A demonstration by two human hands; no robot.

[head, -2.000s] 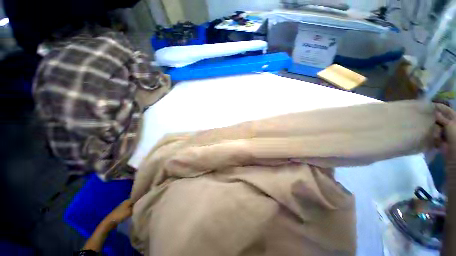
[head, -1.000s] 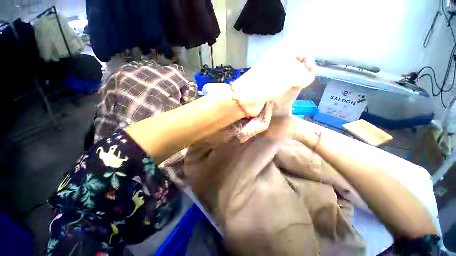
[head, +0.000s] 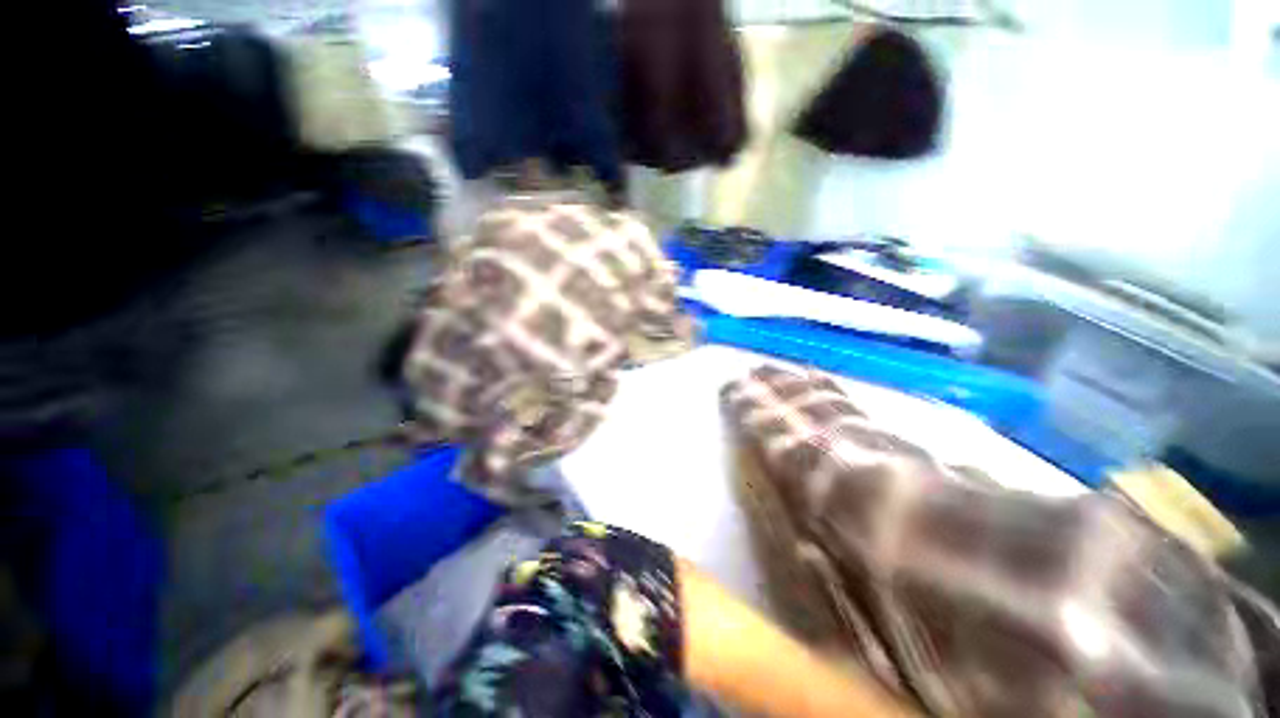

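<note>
A brown plaid garment [head: 969,561] with cream check lines lies right side out on the white-covered table [head: 674,456], at the right and lower right of the view, blurred by motion. My left forearm reaches in from the bottom under a dark floral sleeve and runs towards the garment's lower edge. My left hand is cut off by the bottom edge. My right hand is not in the picture. No tan lining shows on this garment.
A heap of plaid garments [head: 541,323] stands left of the table. A blue bin [head: 407,526] is below it. A white padded sleeve board [head: 835,309] and a blue strip lie beyond the table. Dark clothes [head: 674,84] hang behind. A yellowish block [head: 1176,508] is at the right.
The view has swung left. The garment showed tan cloth before and now shows plaid outside. Both hands were over the table and are now out of sight.
</note>
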